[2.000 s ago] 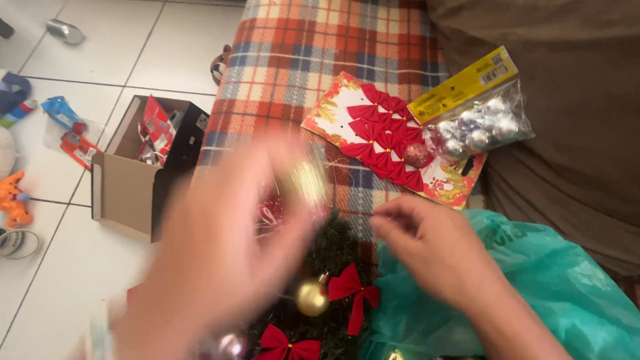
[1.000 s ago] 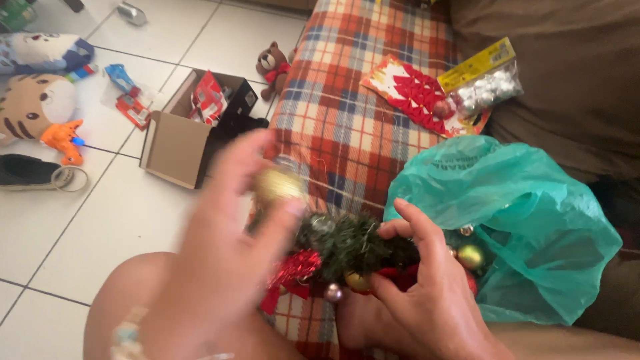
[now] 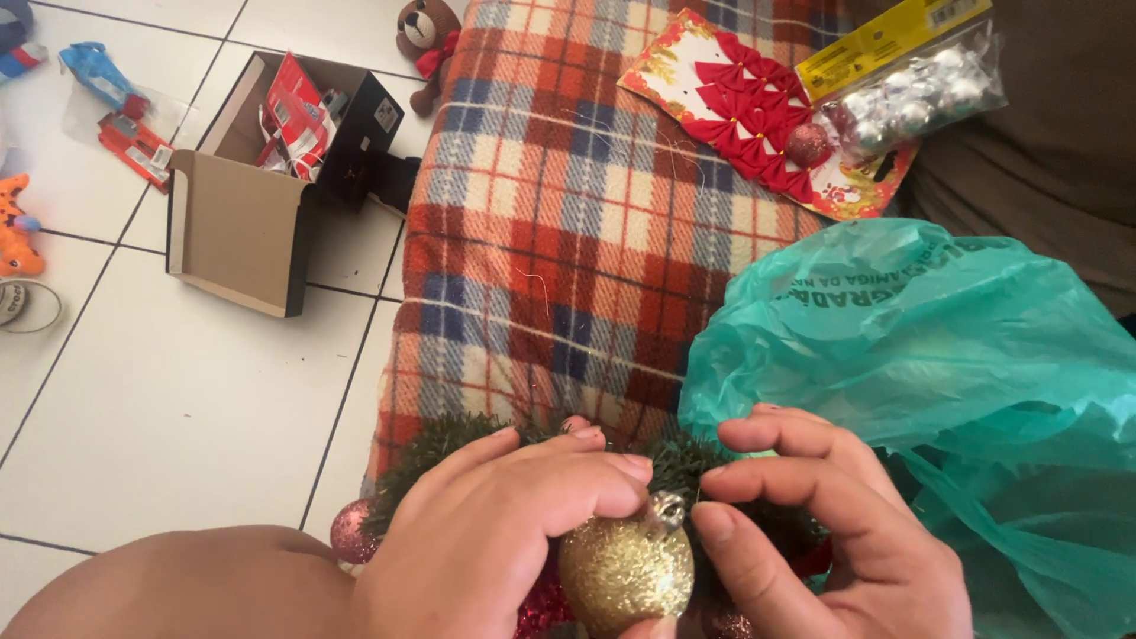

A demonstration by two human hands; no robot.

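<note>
My left hand [image 3: 524, 524] holds a gold glitter bauble [image 3: 628, 568] between its thumb and fingers, the silver cap and loop facing up and right. Just right of that loop, my right hand [image 3: 825, 524] has its thumb and index finger almost together, with a very thin thread or wire seeming to show at their tips. Both hands are over green artificial fir foliage [image 3: 444, 444], which they partly cover. At the foliage's left edge hangs a pink glitter bauble [image 3: 353, 531]. Red tinsel [image 3: 543, 608] shows below my left hand.
A teal plastic bag [image 3: 887, 346] lies at right on a plaid blanket [image 3: 550, 222]. Behind it are a card of red bows [image 3: 754, 115] and a pack of silver baubles [image 3: 923, 93]. An open cardboard box [image 3: 240, 231], a teddy bear [image 3: 428, 35] and toys are on the tiled floor.
The gold bauble, blurred in my moving left hand a second ago, is now low in front of me with its cap near my right fingertips. My hands have come closer together.
</note>
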